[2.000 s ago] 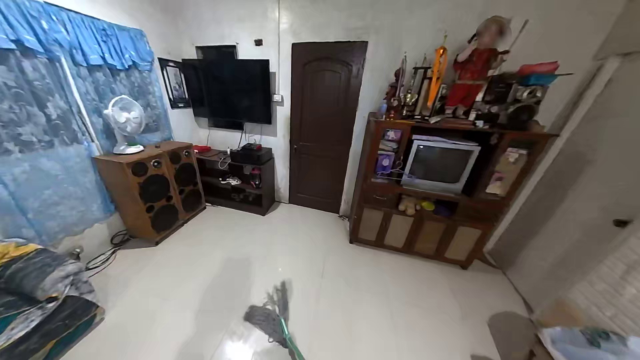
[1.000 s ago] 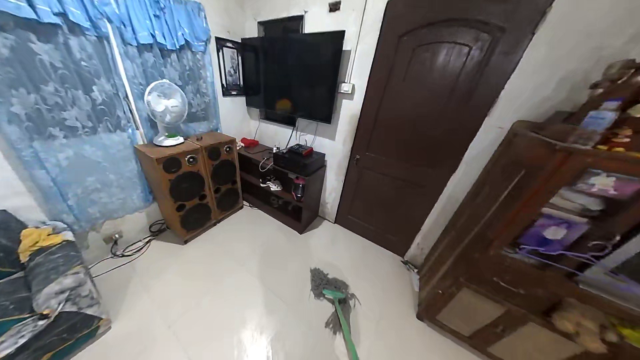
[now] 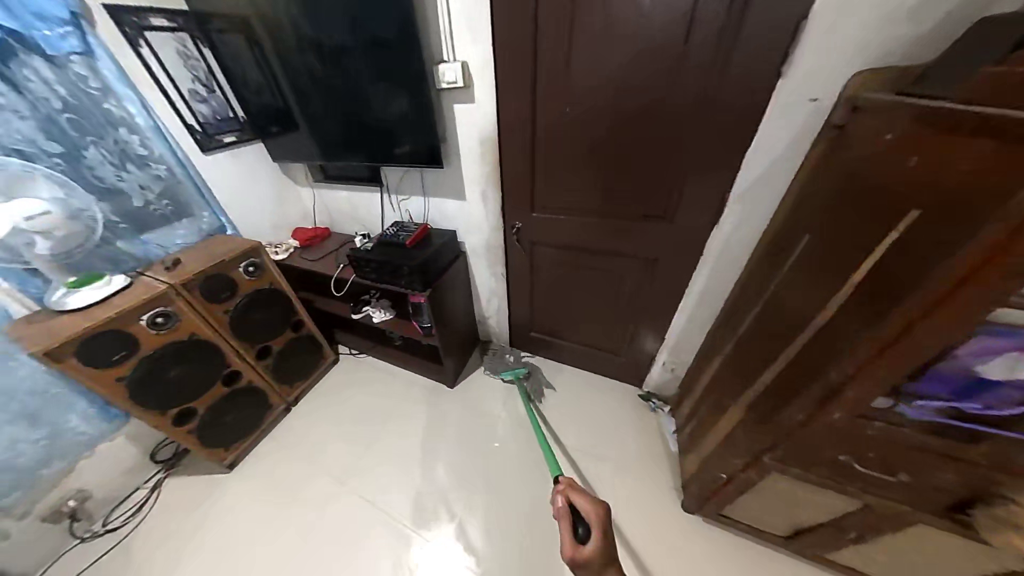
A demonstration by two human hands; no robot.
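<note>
My right hand (image 3: 586,524) is closed around the black grip at the near end of a green mop handle (image 3: 540,432). The handle runs away from the hand to a green clamp with a grey string mop head (image 3: 516,372). The mop head lies spread on the pale glossy floor (image 3: 448,456), close to the foot of the dark brown door (image 3: 600,184) and beside the right corner of the low dark media stand (image 3: 452,352). My left hand is out of view.
Two wooden loudspeakers (image 3: 200,368) stand at left, an electric fan (image 3: 48,232) on top and loose cables (image 3: 132,508) on the floor. A wall-mounted television (image 3: 352,80) hangs over the stand. A large wooden cabinet (image 3: 800,320) stands at right, small litter (image 3: 654,402) by its corner.
The mop head has moved from the open floor to the door's foot by the stand. My right hand on the handle has come into view. The view has come nearer to the door.
</note>
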